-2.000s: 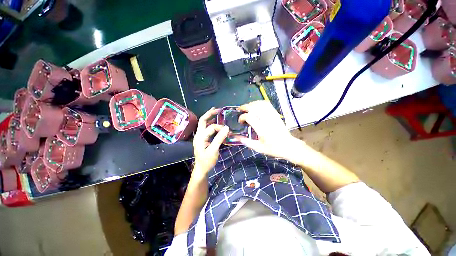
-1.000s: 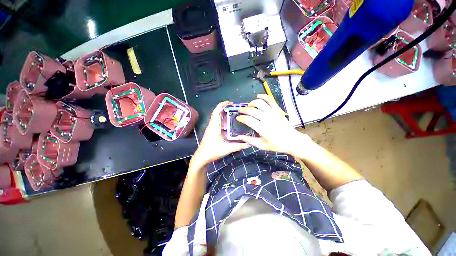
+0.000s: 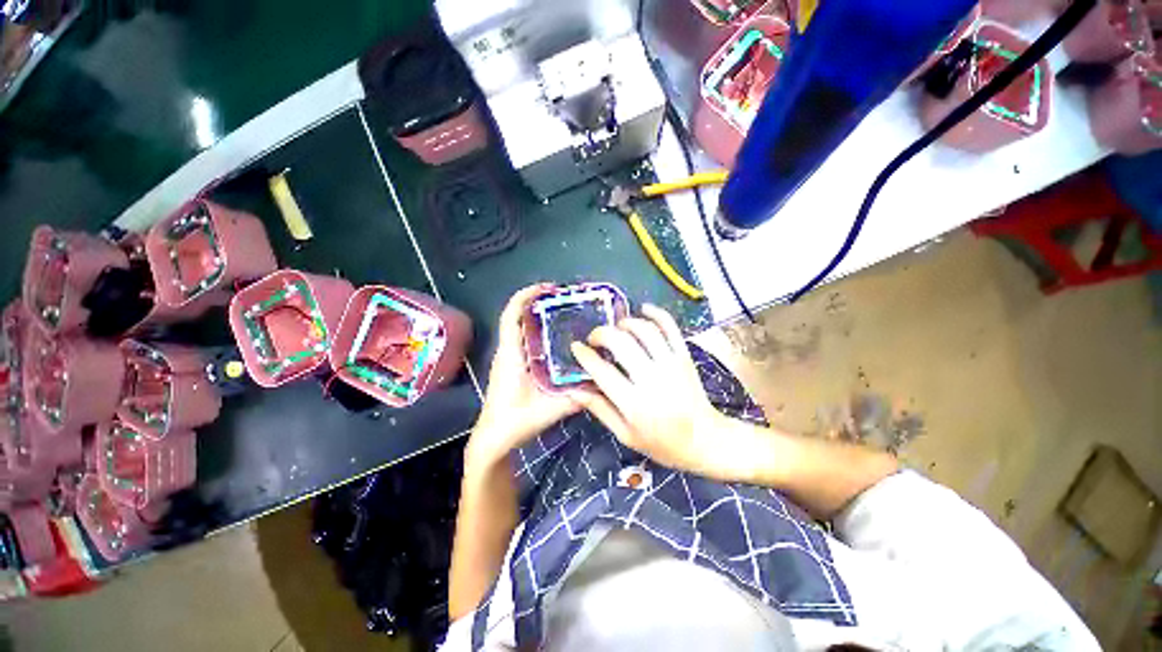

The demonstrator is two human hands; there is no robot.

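Note:
A pinkish-red housing (image 3: pixel 533 362) with a black piece (image 3: pixel 562 334) in its light-rimmed opening is held over the lap, at the bench edge. My left hand (image 3: pixel 510 395) is wrapped around its left and lower side. My right hand (image 3: pixel 652 389) has its fingertips on the black piece and the housing's right side. Whether the right fingers pinch anything small cannot be told. The underside of the housing is hidden.
Open housings (image 3: pixel 395 347) cluster left. A screw feeder (image 3: pixel 573 96), black ring frames (image 3: pixel 472 210), a covered unit (image 3: pixel 427 108) and yellow-handled pliers (image 3: pixel 663 261) lie ahead. A blue electric screwdriver (image 3: pixel 828 102) looms right, its cord (image 3: pixel 879 191) curving behind.
The view has shifted and turned. The housing now faces up more openly, and my right hand has moved to its lower right, uncovering more of the black piece.

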